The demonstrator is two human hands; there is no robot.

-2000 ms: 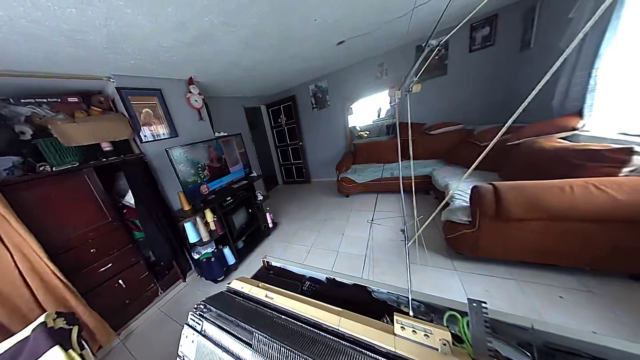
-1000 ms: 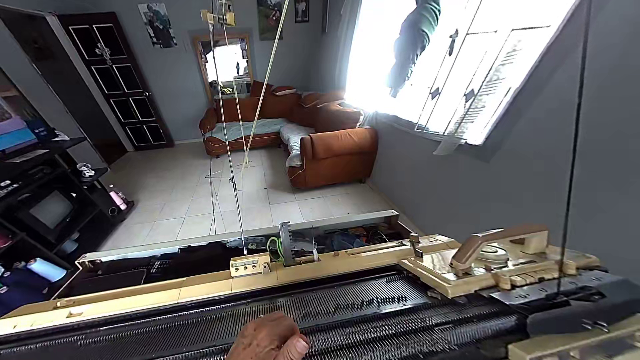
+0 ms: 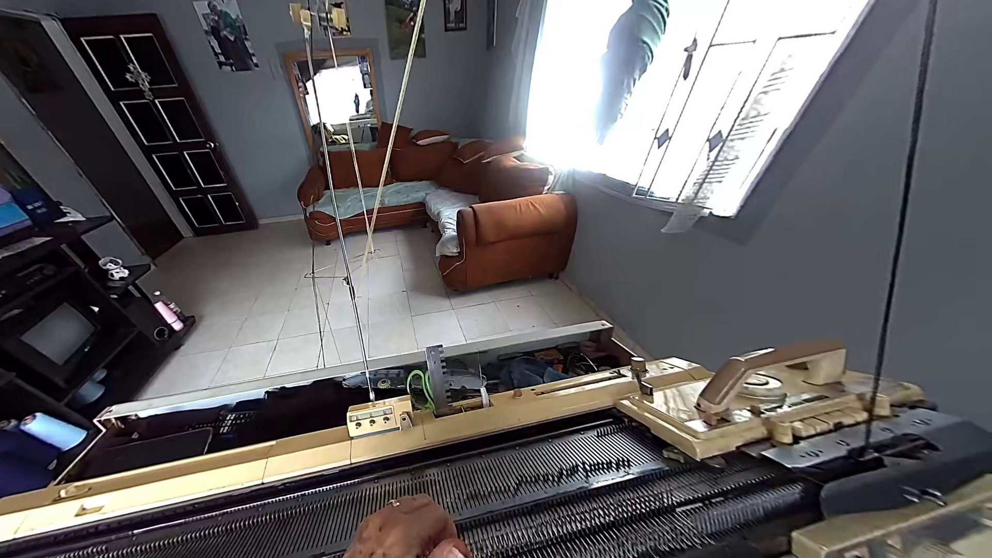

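Observation:
One of my hands (image 3: 407, 528) shows at the bottom edge, over the needle bed (image 3: 573, 473) of a knitting machine; its fingers are curled down and hidden, and I take it for the left. My other hand is out of view. To its right, the beige knitting carriage (image 3: 744, 399) with a brown handle sits on the bed. A dark yarn (image 3: 899, 232) runs down to the dark front carriage part (image 3: 907, 465). A small beige row counter (image 3: 378, 417) stands on the rear rail, beside green-handled scissors (image 3: 421, 387) and a metal needle comb (image 3: 438, 380).
Behind the rail lies a long trough (image 3: 263, 418) holding cloth and small items. Light yarn strands (image 3: 395, 132) hang from above. Farther off are a brown sofa (image 3: 511, 240), a black shelf unit (image 3: 70, 325) with yarn cones, a dark door (image 3: 167, 124) and a bright window (image 3: 697, 101).
The view has swung far to the right since the oldest frame, where no hand shows. Between the middle frame and now, the hand stays at nearly the same place over the needle bed.

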